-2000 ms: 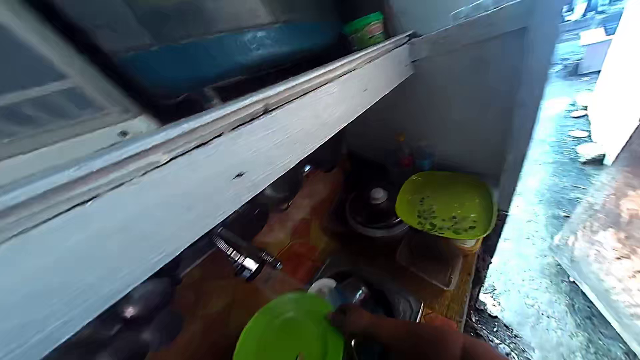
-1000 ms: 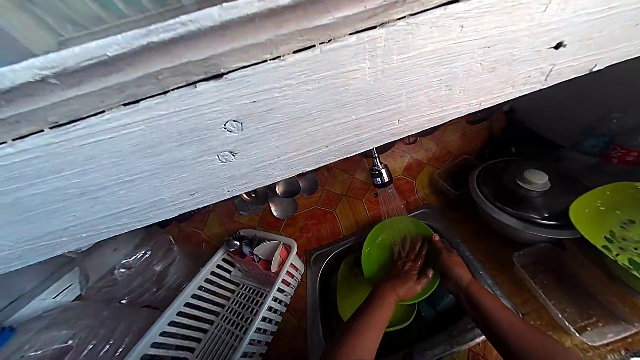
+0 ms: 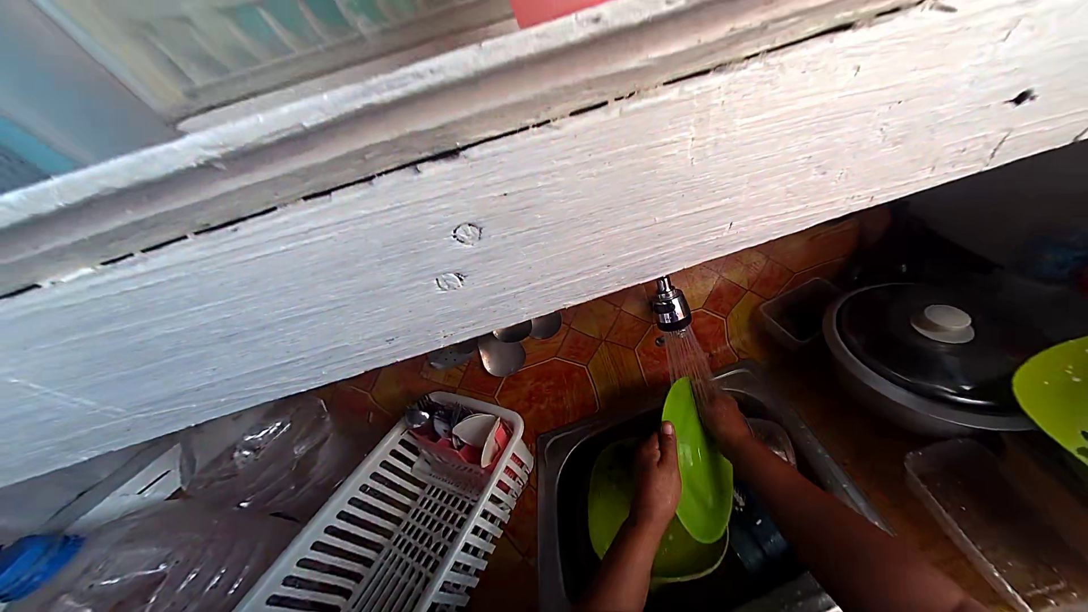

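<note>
A green plastic plate point(image 3: 699, 467) is tilted on edge under the running faucet point(image 3: 671, 306), above the metal sink point(image 3: 552, 510). My left hand point(image 3: 659, 480) grips its left rim, the thumb lying over the edge. My right hand point(image 3: 722, 421) is at its upper right side, under the spray; its fingers are partly hidden behind the plate, so its hold cannot be told. Beneath, in the sink, rests another green dish point(image 3: 612, 493). A clear container point(image 3: 772, 442) and other dark items lie to its right.
A white dish rack point(image 3: 357, 518) with cutlery stands left of the sink. Ladles point(image 3: 501, 355) hang behind. Right are a lidded pot point(image 3: 918, 357), a clear plastic tray point(image 3: 986, 510) and a green patterned plate point(image 3: 1058, 391). A white wooden beam point(image 3: 544, 221) crosses above; plastic bottles point(image 3: 161, 544) lie left.
The green plate, seen face-on under the faucet one second ago, is now turned on edge. My left hand has gone from its face to its left rim. The view has swung since two seconds ago.
</note>
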